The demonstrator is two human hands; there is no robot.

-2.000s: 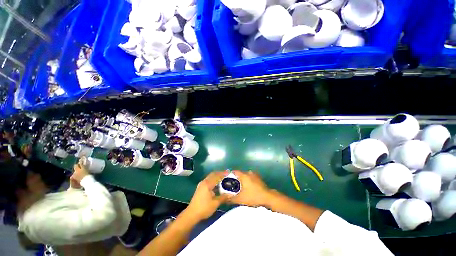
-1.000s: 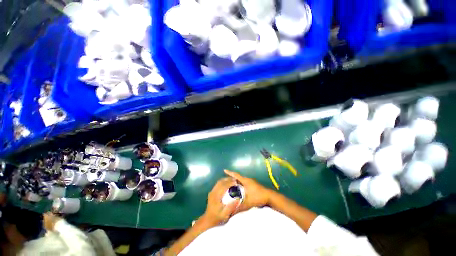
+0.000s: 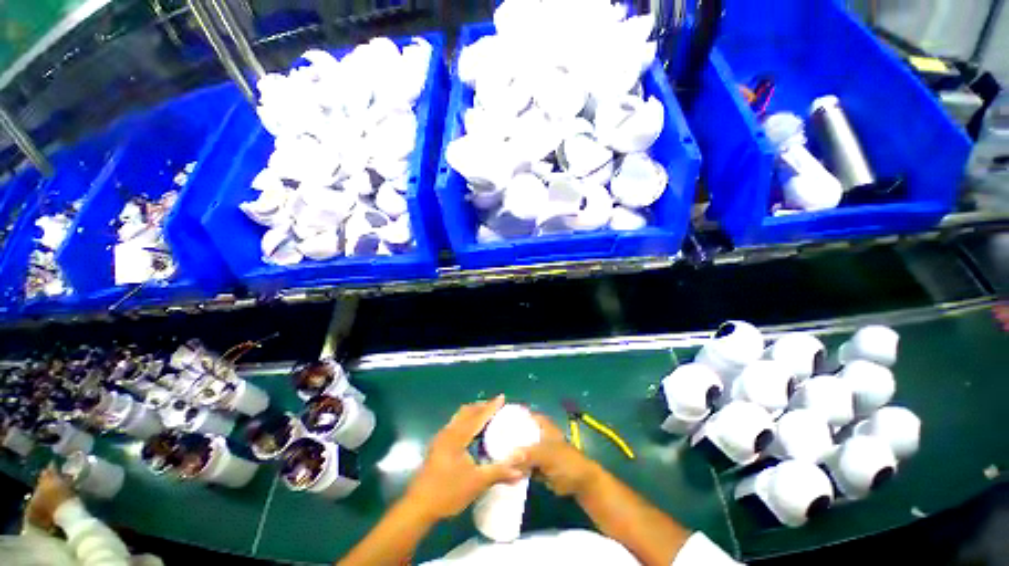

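Observation:
A white camera unit (image 3: 503,503) is held upright between my two hands at the bench's near edge, with a smooth white rounded top and a white cylinder body below. My left hand (image 3: 448,470) grips it from the left, fingers around the dark gap below the top. My right hand (image 3: 555,456) holds it from the right. Yellow-handled cutters (image 3: 603,433) lie just right of my right hand, partly hidden. Open camera bodies (image 3: 321,467) with coppery inner parts stand at left. Covered camera heads (image 3: 799,489) are grouped at right.
Blue bins (image 3: 575,245) stand in a row above the green bench (image 3: 620,509); the middle two hold white shells (image 3: 332,144). The far-right bin holds a white bulb-like part (image 3: 813,182) and a silver tube (image 3: 843,144). Another person's hand (image 3: 47,495) is at the lower left.
The view has tilted up, showing more of the bins. The unit, earlier showing a dark round opening upward, now shows a smooth white rounded top and its body. Both hands still hold it.

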